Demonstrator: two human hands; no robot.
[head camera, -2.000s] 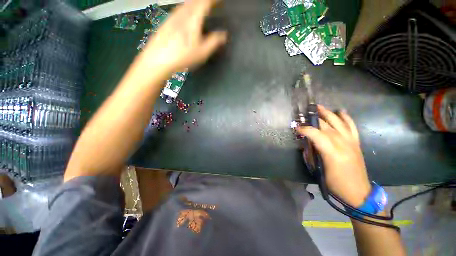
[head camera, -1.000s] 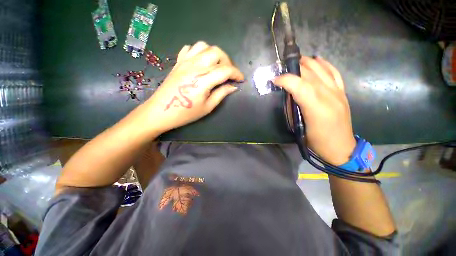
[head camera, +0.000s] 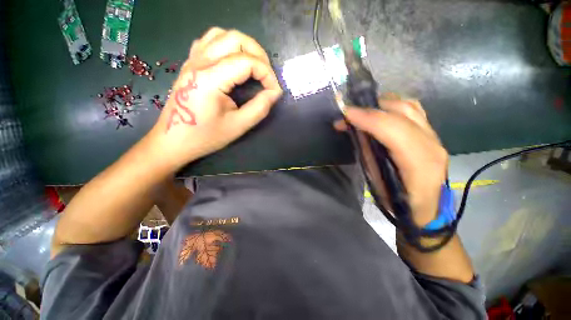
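A circuit board (head camera: 313, 74) lies on the dark green bench top, glaring white, with green at its right end. My left hand (head camera: 219, 94) has thumb and forefinger tips together at the board's left edge; whether a component is between them is too small to tell. My right hand (head camera: 397, 144) holds the soldering iron (head camera: 361, 87), whose front part points away from me over the board's right part. A thin bent metal tube runs beside the iron. Small dark red components (head camera: 119, 102) lie loose left of my left hand.
Two green boards (head camera: 116, 31) lie at the upper left. A grey translucent stack (head camera: 14, 150) stands at the left edge. A roll with an orange-red band (head camera: 559, 34) is at the upper right. The black cable (head camera: 494, 164) trails right from my wrist with the blue strap.
The boards and components sit further left in view. My left fingertips have closed at the board's edge. The glaring board shows more fully, and the iron has tilted across its right part.
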